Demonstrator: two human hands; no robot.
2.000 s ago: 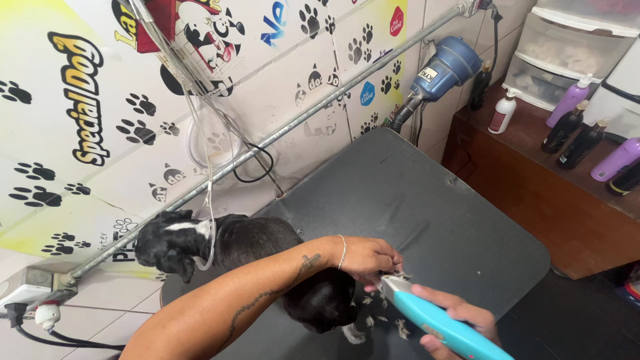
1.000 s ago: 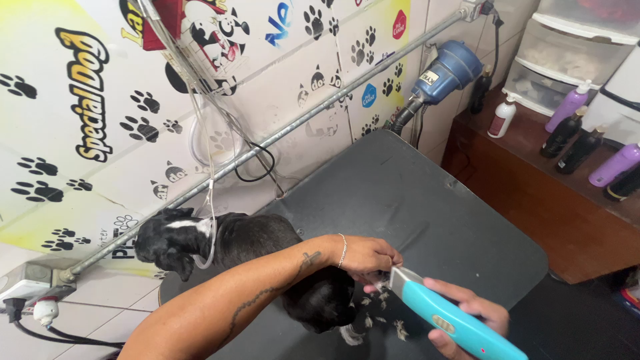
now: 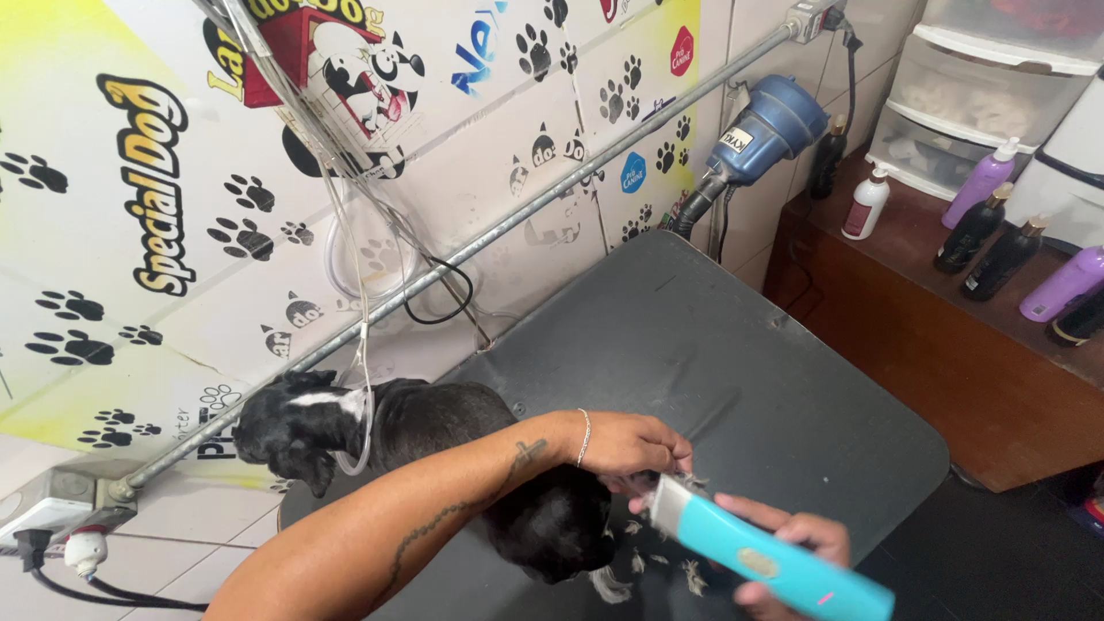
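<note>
A black dog with a white neck patch [image 3: 448,423] is on the dark grooming table [image 3: 742,388], a pale loop round its neck. My left arm reaches across its back. My left hand [image 3: 638,448] has its fingers closed on a part of the dog at the rear, perhaps a paw or the tail; the fingers hide which. My right hand [image 3: 798,548] grips a turquoise hair clipper [image 3: 768,552], its metal head close beside my left fingers. Tufts of cut hair [image 3: 693,578] lie on the table below.
A metal rail [image 3: 552,194] runs along the tiled wall, with cables hanging near it. A blue dryer-like device [image 3: 768,129] is behind the table. At the right, pump bottles [image 3: 983,185] and plastic drawers [image 3: 957,103] stand on a brown cabinet [image 3: 923,302]. Sockets with plugs [image 3: 52,509] are at lower left.
The clipper and my right hand have shifted slightly, and the clipper's angle has changed. My left hand stays in nearly the same place, and so does the dog.
</note>
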